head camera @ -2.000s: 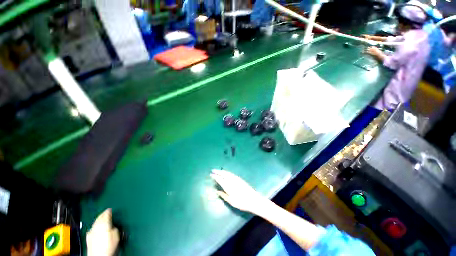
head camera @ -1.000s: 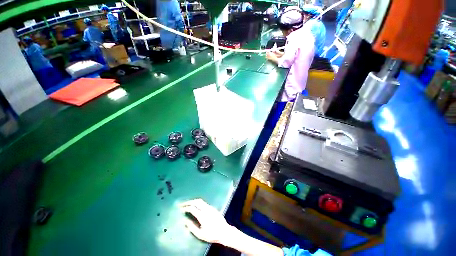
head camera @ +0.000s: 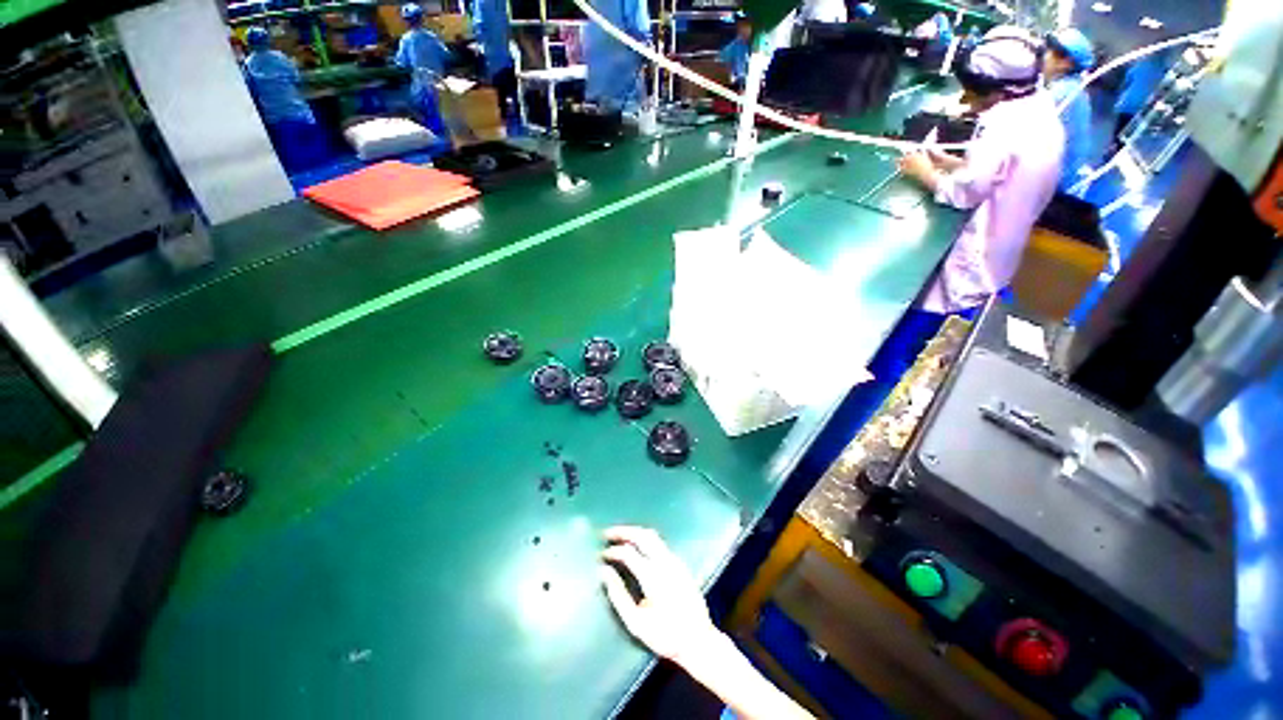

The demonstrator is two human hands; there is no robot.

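My right hand [head camera: 657,594] rests low over the green bench [head camera: 422,563], fingers curled; whether it holds a small piece cannot be told. My left hand is out of the picture. Several round black parts [head camera: 591,391] lie in a loose group beside the white carton [head camera: 735,331]; one part [head camera: 668,443] lies a little nearer to me. Tiny black inserts [head camera: 560,476] lie scattered between the group and my right hand. Another round black part [head camera: 224,491] lies at the left beside the long black pad [head camera: 141,478].
The press base [head camera: 1069,478] stands at the right, with a fixture [head camera: 1098,457] on top, green buttons [head camera: 924,578] and a red stop button [head camera: 1031,647]. Its silver ram [head camera: 1221,338] is above. An orange-red sheet [head camera: 391,193] lies on the far side. A person in pink [head camera: 1006,169] works farther along.
The view has turned right since the first frame, then partly back left. My left hand, visible at first, has left the picture. My right hand stays low over the bench near the inserts.
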